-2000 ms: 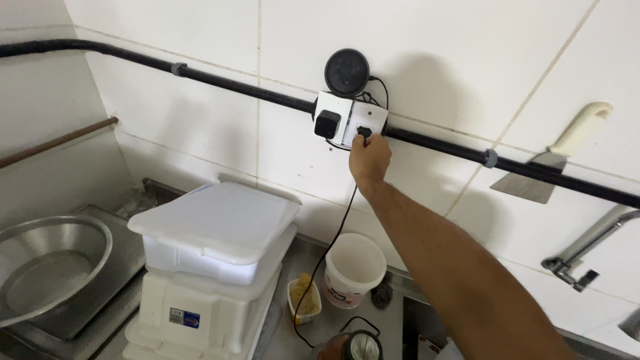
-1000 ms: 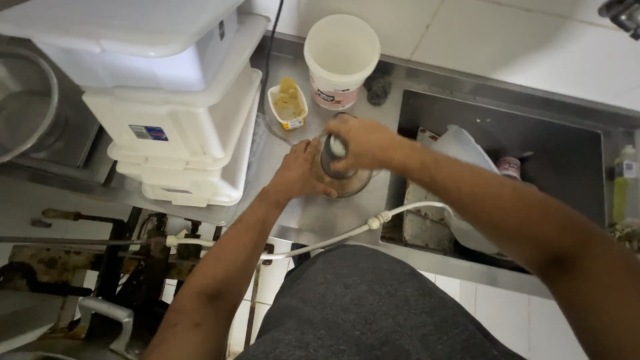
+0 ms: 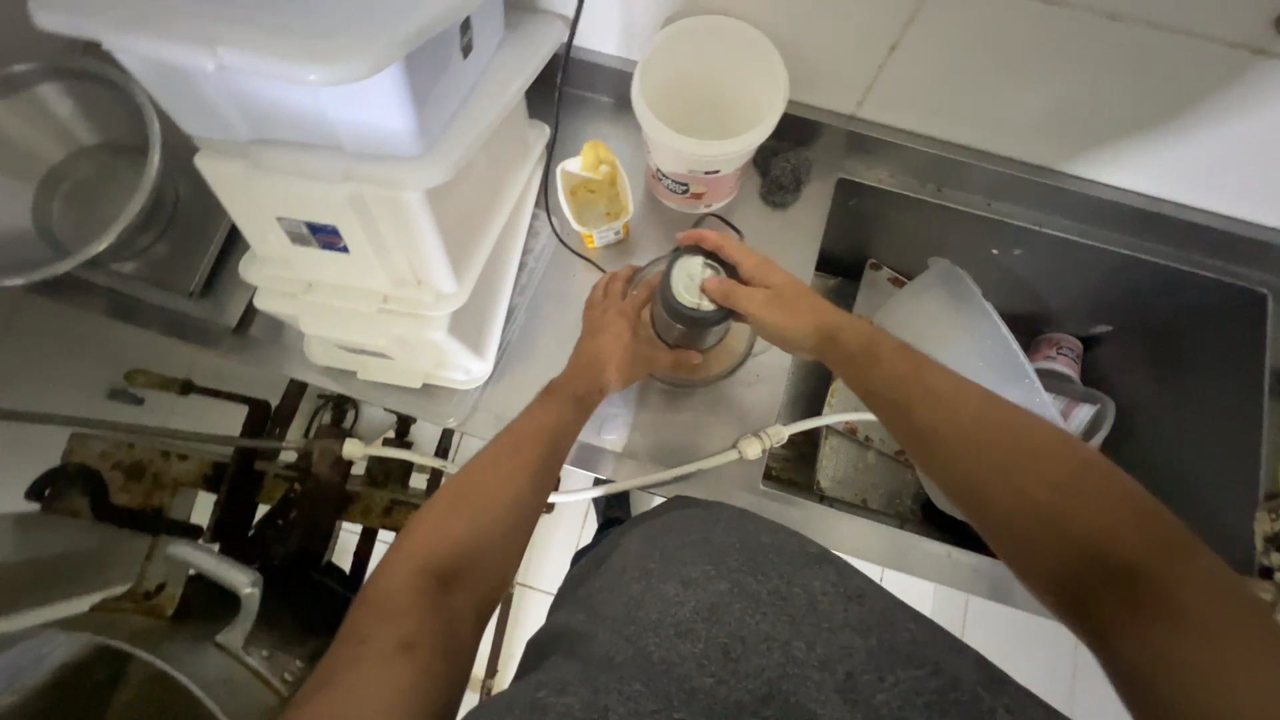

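A dark, cylindrical electric appliance, likely a hand blender (image 3: 692, 290), stands upright in a clear round container (image 3: 712, 368) with light brown contents, on the steel counter. My right hand (image 3: 765, 295) grips the top of the appliance, fingers around its far side and thumb on the pale cap. My left hand (image 3: 625, 335) is wrapped around the left side of the container, close against the appliance; its exact hold is partly hidden. A black cord (image 3: 560, 190) runs down to the counter behind my left hand. The lower end of the appliance is hidden.
Behind stand a white plastic bucket (image 3: 710, 90), an open tub with yellowish remains (image 3: 597, 205) and a dark scouring pad (image 3: 783, 172). Stacked white bins (image 3: 340, 225) are left. The sink (image 3: 1180, 400) at right holds a translucent container (image 3: 960, 340). A white hose (image 3: 680, 468) crosses the counter's front edge.
The view has swung down from the wall. My right hand was at the wall outlet two seconds ago and now grips the appliance on the counter. My left hand has come into view at the container.
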